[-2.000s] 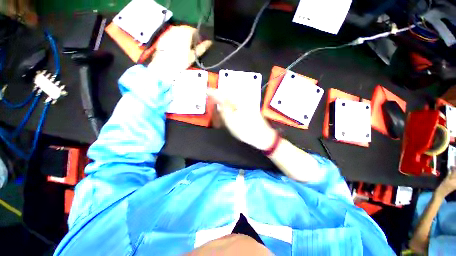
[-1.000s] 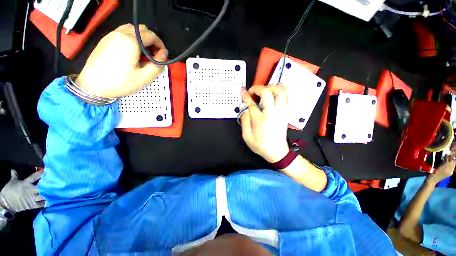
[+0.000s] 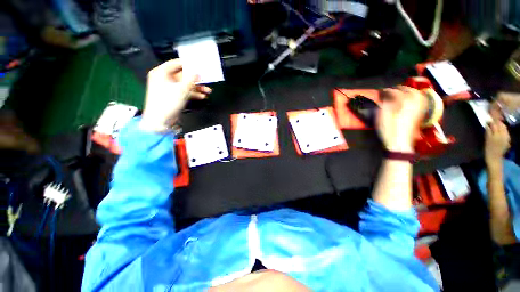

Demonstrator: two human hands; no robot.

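My left hand [image 3: 166,94] is raised at the left, its fingers on the lower left edge of a white printed label [image 3: 208,63] at the dark printer's front. My right hand [image 3: 401,117], blurred, is over the right end of a black mouse [image 3: 361,105], beside the red tape dispenser [image 3: 438,134]; whether it grips either is unclear. White device units lie underside up on the bench: one at left centre [image 3: 206,146], one in the middle [image 3: 256,132] and one further right [image 3: 317,131], with orange-red pads under or beside them.
The label printer [image 3: 191,20] stands behind the units. Another unit [image 3: 116,118] lies at far left, near a white connector block [image 3: 56,195] with blue cables. A neighbouring worker's hand [image 3: 498,137] is at right. Trays with red pads [image 3: 431,191] sit below the bench.
My left hand has moved from the left unit to the label. My right hand has moved right, away from the units, to the mouse and tape dispenser. The view has shifted.
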